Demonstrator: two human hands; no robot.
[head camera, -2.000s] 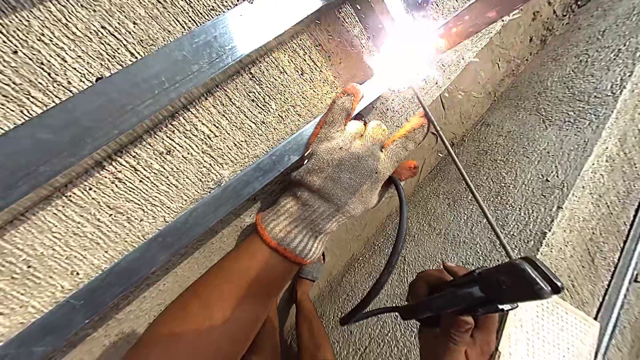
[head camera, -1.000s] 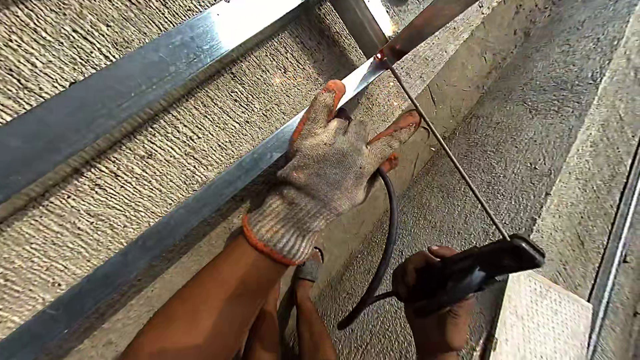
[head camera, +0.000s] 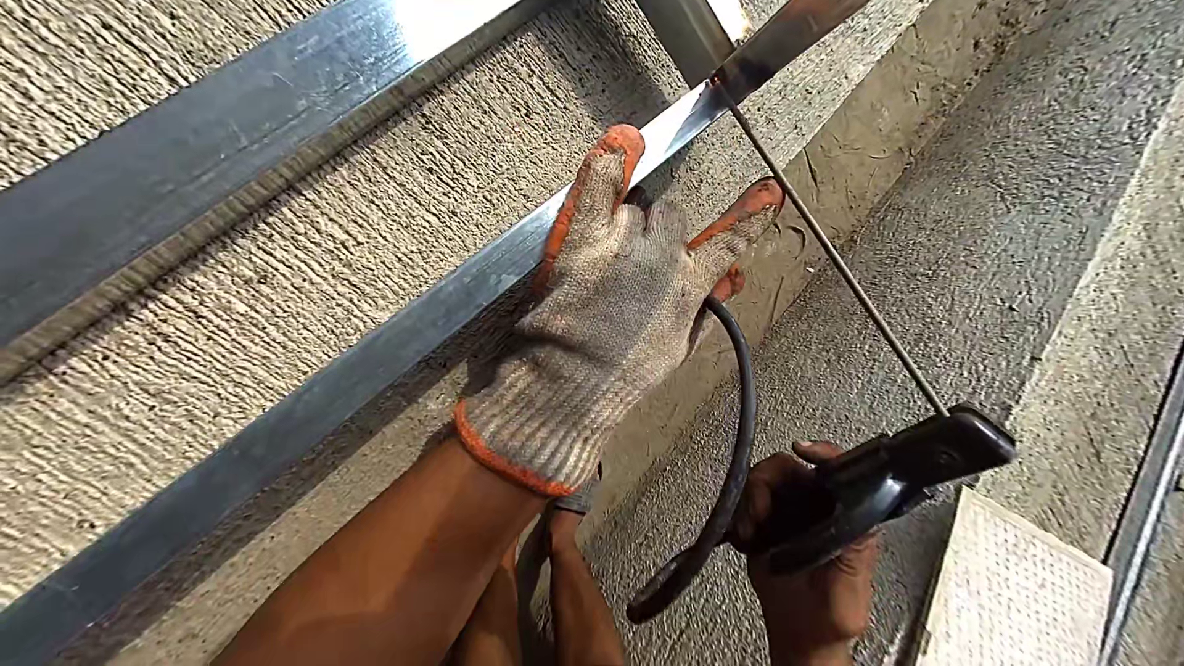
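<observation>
My left hand (head camera: 615, 310) wears a whitish knit work glove with orange-coated fingertips. Its thumb or a finger rests on the lower metal bar (head camera: 370, 361), and the glove lies over a black welding cable (head camera: 740, 416), which appears to pass under its fingers. Bare, my right hand (head camera: 814, 564) grips a black welding electrode holder (head camera: 906, 462). From the holder a thin electrode rod (head camera: 832, 250) slants up to the left, its tip at the joint where the lower bar meets a crosspiece (head camera: 689, 37). A small reddish glow shows at that tip.
A wider metal bar (head camera: 231, 111) runs parallel at the upper left over rough, ridged concrete (head camera: 231, 324). A concrete ledge (head camera: 860, 139) passes to the right of the joint. At the lower right lies a pale textured tile (head camera: 1027, 583), beside a metal rail (head camera: 1152, 518). Bare legs show below.
The bright welding arc of two seconds ago has gone out, leaving a small glow at the joint. My left hand stays by the lower bar, and my right hand still grips the holder.
</observation>
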